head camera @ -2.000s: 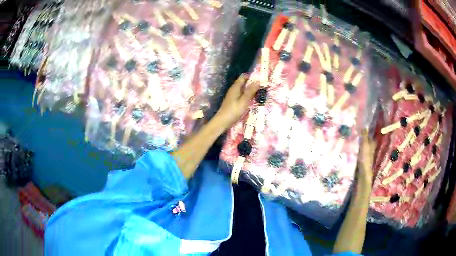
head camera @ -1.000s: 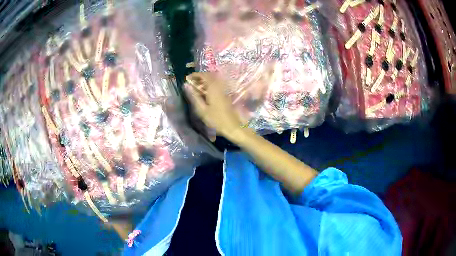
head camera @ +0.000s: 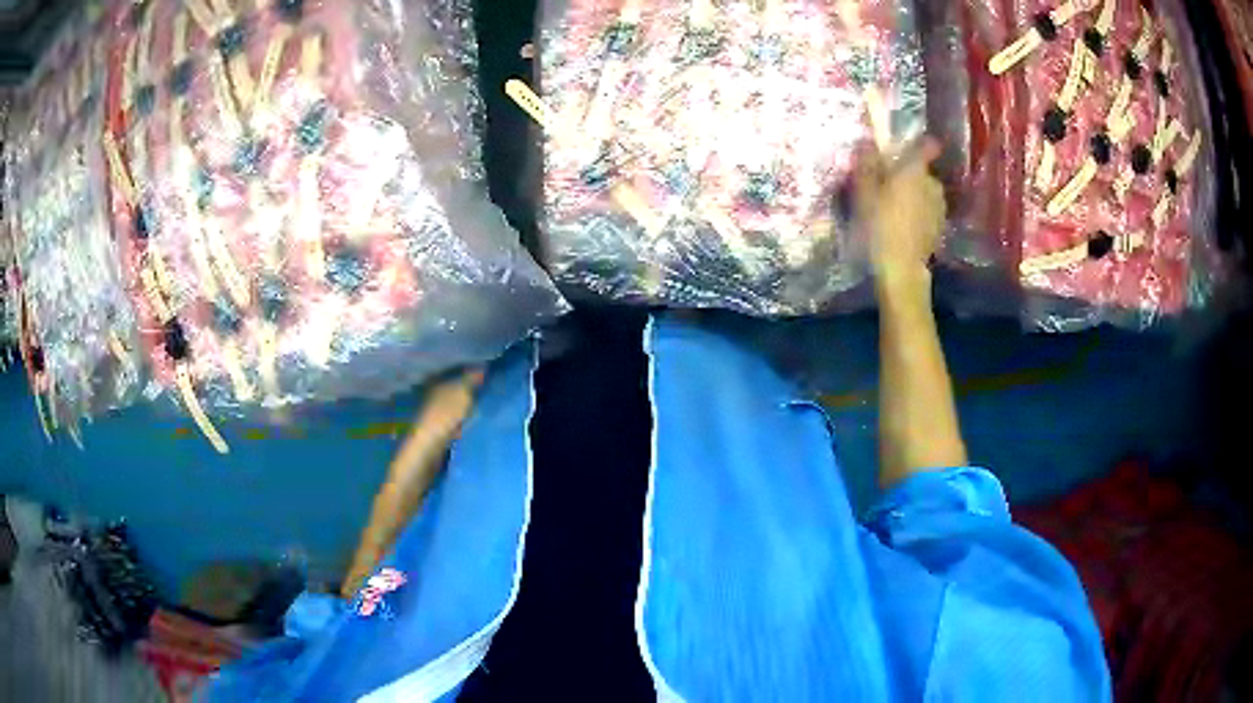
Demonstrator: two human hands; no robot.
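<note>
In the head view, a pink-red loaded tray (head camera: 715, 137) lies in the middle under clear, glaring film, with dark round parts and beige strips. One beige strip (head camera: 525, 100) sticks out past its left edge. My right hand (head camera: 903, 199) is at the tray's right edge, its fingers on the film beside a beige strip; whether it grips is unclear. A second film-covered tray (head camera: 261, 179) lies at left, its film reaching towards my body. My left forearm shows below this film; the hand itself is hidden behind the tray's near edge.
Another loaded tray (head camera: 1086, 151) lies at right under film. More film-covered layers (head camera: 62, 261) are at far left. Dark red items (head camera: 1154, 577) are low at right; a red crate (head camera: 186, 646) and a grey-black heap (head camera: 96, 577) are on the floor at lower left.
My right hand has moved from the middle tray's left edge to its right edge. My left forearm shows more. The left tray and its film sit higher in view.
</note>
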